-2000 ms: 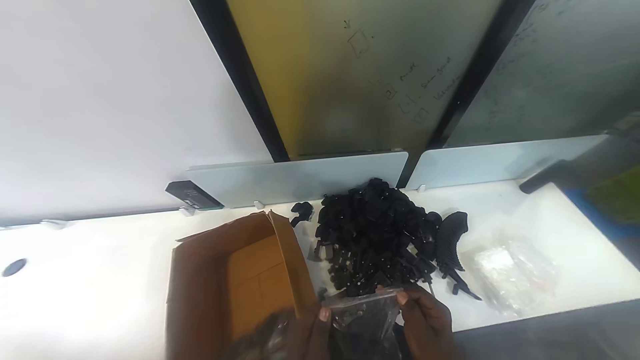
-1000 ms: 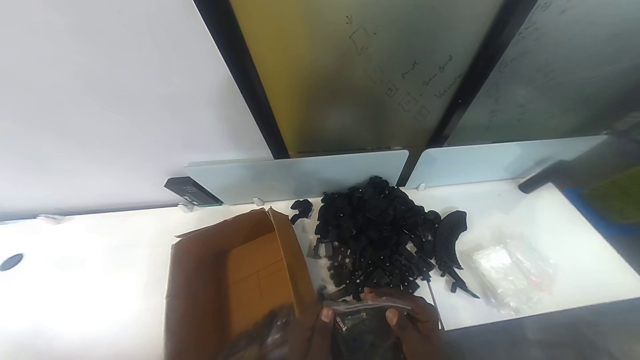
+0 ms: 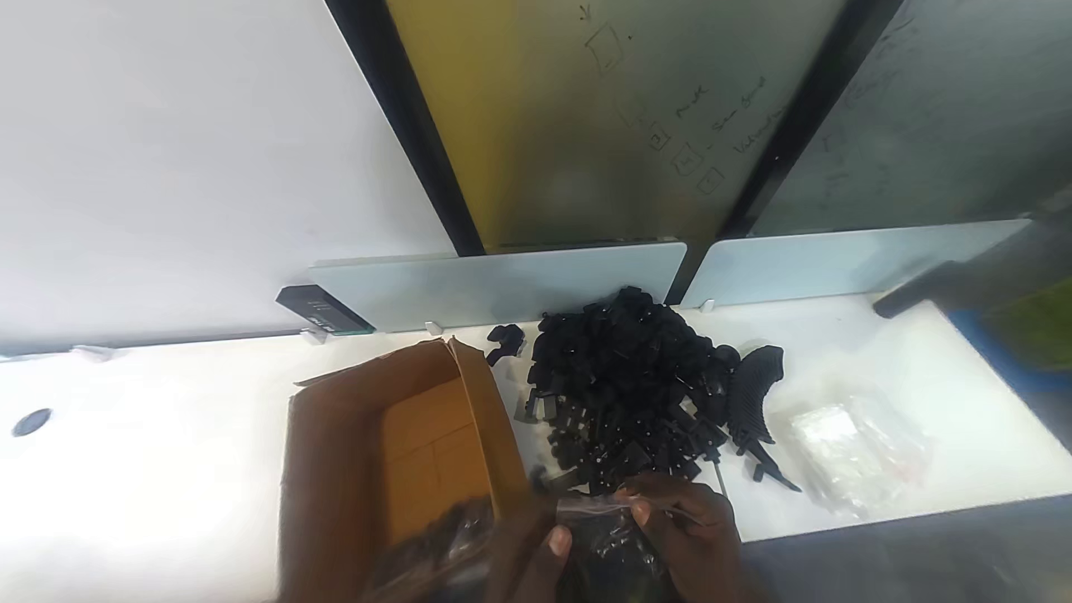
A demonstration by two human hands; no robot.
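Observation:
Both hands are at the bottom edge, on a clear zip-lock plastic bag [image 3: 615,548] with dark contents. My left hand [image 3: 536,569] holds the bag's left side, its thumb near the top; part of this hand lies beyond the frame. My right hand [image 3: 687,532] pinches the bag's top edge between thumb and fingers. Just beyond them lies a heap of small black plastic parts [image 3: 628,377]. An open cardboard box [image 3: 490,435] stands to the left, with dark parts in clear plastic bags [image 3: 452,544] at its near end.
Right of the heap lie a curved ribbed black part [image 3: 754,389] and a thin black piece [image 3: 775,467]. Farther right are clear plastic bags [image 3: 846,452] on the white table [image 3: 980,419]. A low frosted panel [image 3: 519,289] and a black box [image 3: 325,310] stand behind.
My right hand's fingers have shifted along the top edge of the bag. The box and the heap have not plainly moved.

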